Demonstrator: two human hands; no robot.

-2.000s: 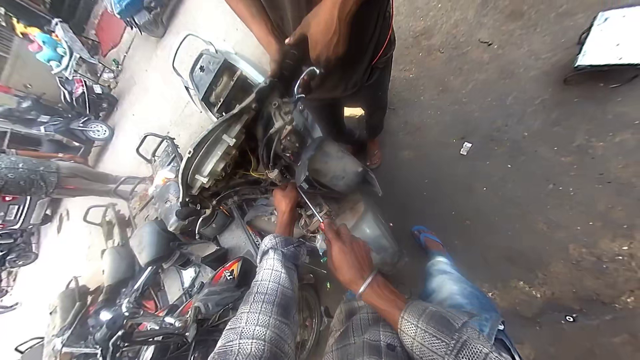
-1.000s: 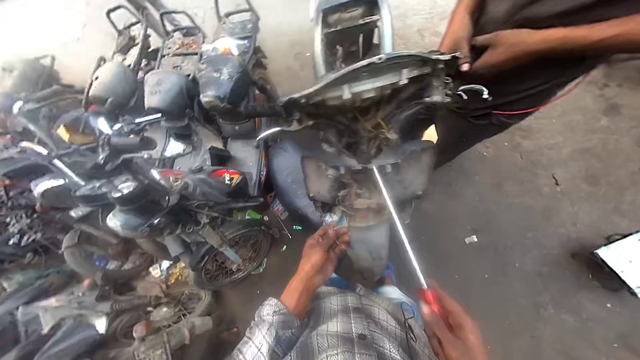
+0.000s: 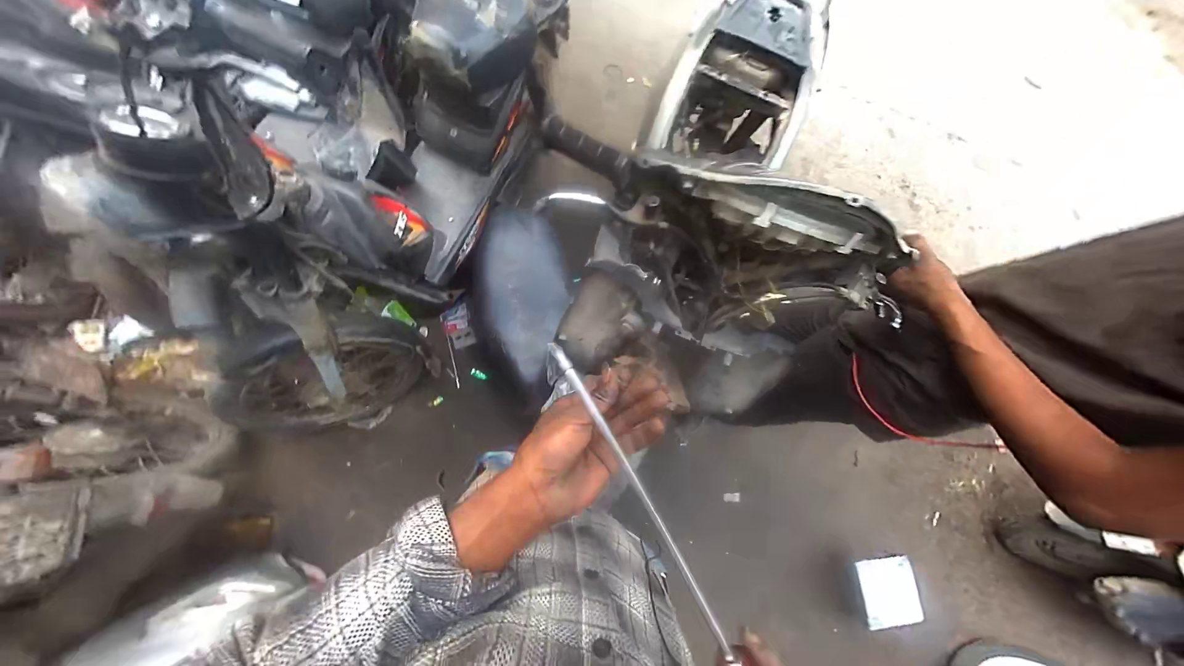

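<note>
My left hand (image 3: 583, 444) is palm up with fingers loosely curled and apart, just below the stripped front of a scooter (image 3: 731, 250); nothing is plainly held in it. The long metal shaft of a screwdriver (image 3: 638, 490) crosses in front of that palm, its tip up near a blue-grey body panel (image 3: 523, 287). At the bottom edge my right hand (image 3: 754, 650) grips the tool's handle end, mostly cut off by the frame. Wires and an open cover show on the scooter. Another person's hand (image 3: 920, 273) holds the cover's right end.
Parked motorcycles (image 3: 333, 203) crowd the left side, with a wheel (image 3: 324, 370) close by. The other person's dark-clothed legs (image 3: 1064, 324) stand at right. A white flat object (image 3: 888, 592) lies on the ground at lower right, with litter about.
My left hand has come away from the scooter's parts since the first frame. The screwdriver's tip has moved off the scooter's middle to above my left hand. The view has shifted strongly.
</note>
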